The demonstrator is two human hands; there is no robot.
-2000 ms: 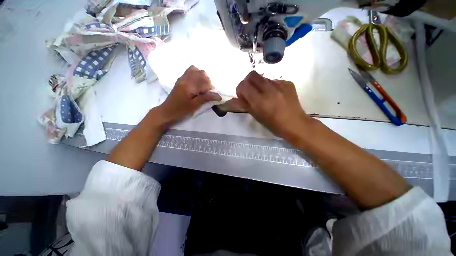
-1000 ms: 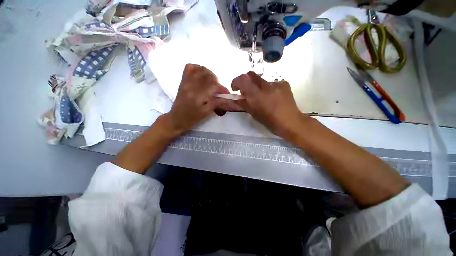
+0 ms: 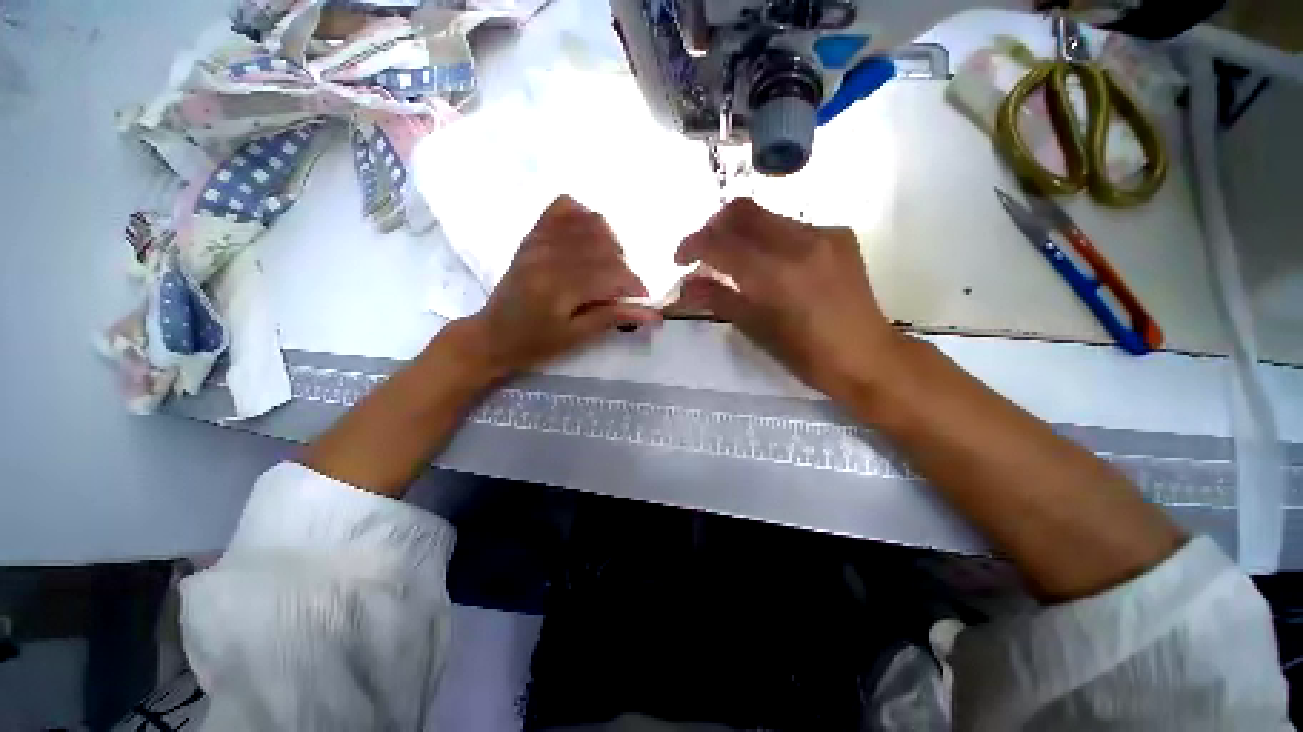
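A white fabric piece [image 3: 536, 157] lies on the machine bed, overexposed under the lamp, so its outline is partly lost. My left hand [image 3: 565, 286] and my right hand [image 3: 779, 286] pinch a narrow folded edge [image 3: 653, 302] of it between their fingertips. The fingertips are close together, just in front of the needle area. The presser foot and needle [image 3: 722, 165] are above and behind the fold, washed out by the light. The sewing machine head [image 3: 686, 65] is at the top centre with a dark grey knob [image 3: 785, 132].
Crumpled patchwork-print fabric [image 3: 257, 172] lies at the left. Olive-gold scissors [image 3: 1082, 132] and thread snips [image 3: 1082, 272] lie at the right. A white tape [image 3: 1240, 329] hangs at the far right. A measuring scale [image 3: 643, 418] runs along the table's front edge. A blue lever [image 3: 857, 93] is beside the knob.
My fingers have shifted along the folded edge, and both hands have moved slightly. The white fabric and print pile have shifted slightly left. The machine and tools have not visibly moved.
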